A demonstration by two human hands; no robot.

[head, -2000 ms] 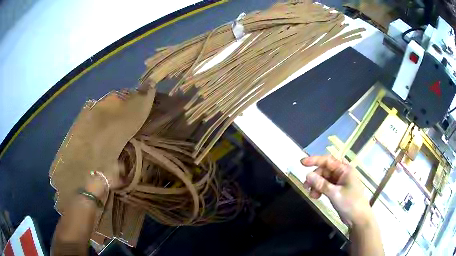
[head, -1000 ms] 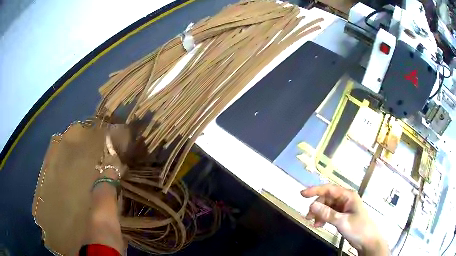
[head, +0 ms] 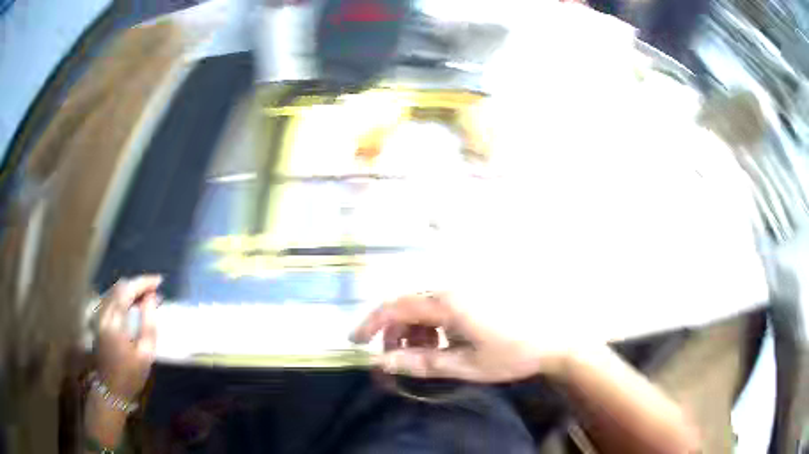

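The view is strongly blurred and overexposed. My left hand (head: 129,328) is at the table's front left corner, fingers bent; I cannot tell if it holds anything. My right hand (head: 435,341) is over the table's front edge, fingers curled around a dark reddish spot too blurred to name. Beyond the hands lie the yellow clamp frame (head: 273,177) and the bluish template plate (head: 266,288). Neither hand visibly touches the frame. The dark machine head (head: 359,44) with its red mark stands behind the frame.
The black mat (head: 168,177) lies left of the frame. Brown strap handles (head: 98,115), blurred, run along the far left. The white table (head: 621,222) is washed out by glare at right. A flat brown thing (head: 710,381), possibly panels, is low at right.
The view has swung right, bringing the frame to the middle. My left hand has left the brown panel and loops and is now at the table edge. My right hand stays near the front edge.
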